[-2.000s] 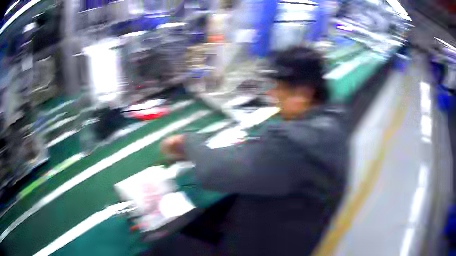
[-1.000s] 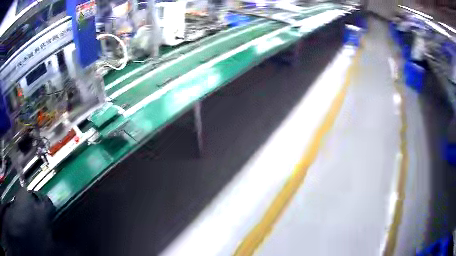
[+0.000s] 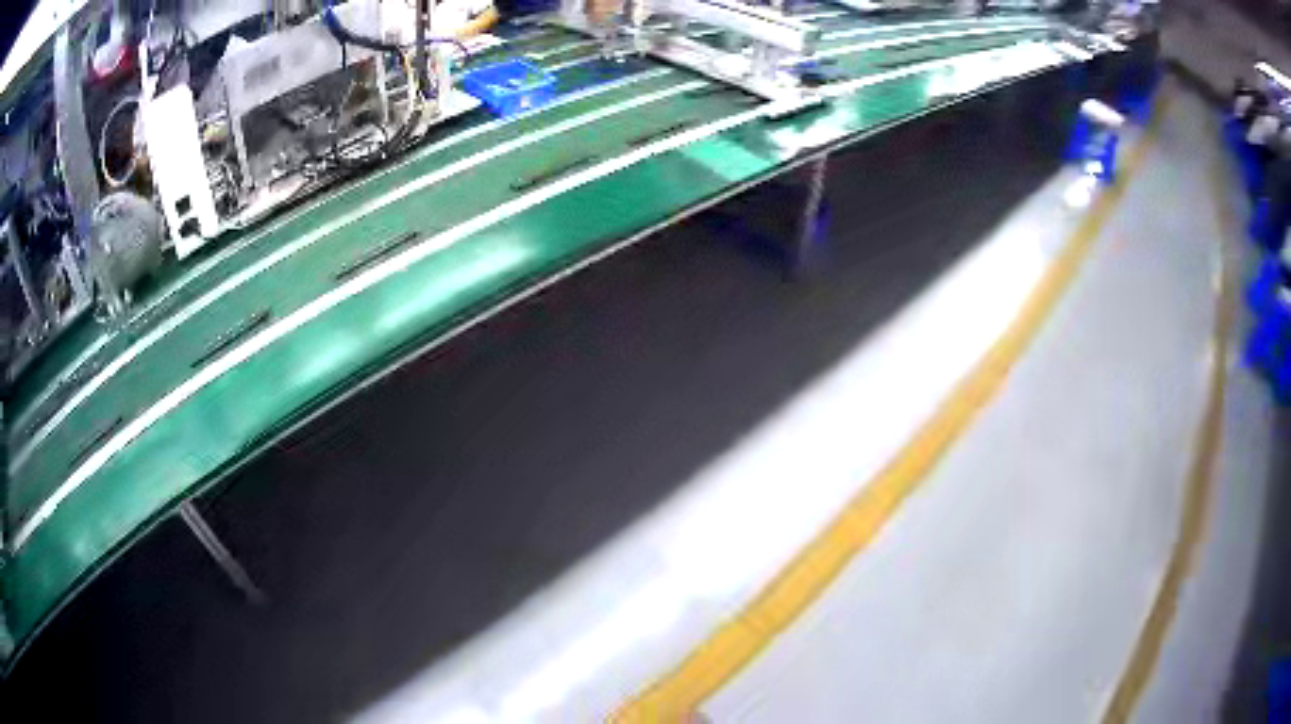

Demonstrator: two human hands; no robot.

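Neither of my hands is in the picture. A long green bench (image 3: 354, 313) with white stripes curves from the lower left to the upper right. Several thin dark strips (image 3: 375, 255) lie spaced out in a row on it, between two white stripes. They are too small to show detail. A blue bin (image 3: 511, 86) stands on the far side of the bench. A pale metal frame (image 3: 736, 50) stands on or over the bench further along.
White and grey machines (image 3: 305, 92) with cables stand behind the bench at the upper left. A bench leg (image 3: 220, 552) stands below. A grey floor (image 3: 934, 566) with yellow lines runs at the right. Blue containers (image 3: 1093, 142) stand at the aisle's far end and right edge.
The view has swung from a person in a dark grey top at the bench to the bench and aisle. That person is out of view. The dark strips and blue bin now show more clearly.
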